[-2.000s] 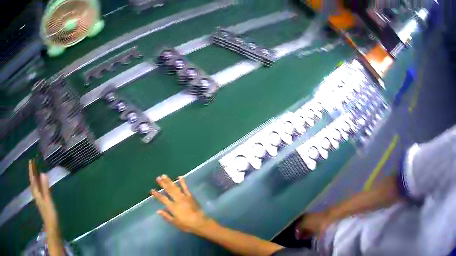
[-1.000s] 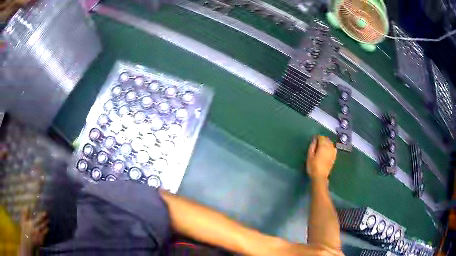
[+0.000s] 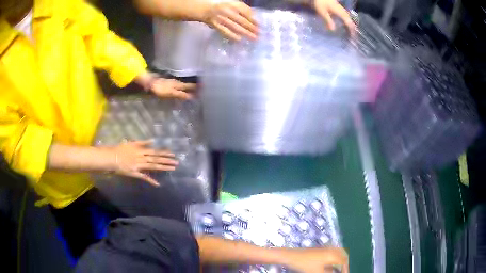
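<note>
A filled blister tray [image 3: 266, 205] with a grid of shiny rounds lies on the green bench at bottom centre. My left arm, in a dark sleeve, reaches across its near part from the lower left. My left hand [image 3: 320, 259] is blurred at the bottom edge, over the tray's lower right part; whether its fingers hold anything cannot be told. My right hand is not in view.
A tall translucent tray stack [image 3: 282, 101] stands beyond the tray, with another person's hands on top. A person in yellow sleeves [image 3: 58, 106] has both hands over trays [image 3: 154, 122] at left. A grey stack [image 3: 426, 112] and pink block [image 3: 375, 82] are at right.
The view has swung left. The strips and fan have left the picture; the tall stack and other people's hands now show. My left arm now lies across the filled tray.
</note>
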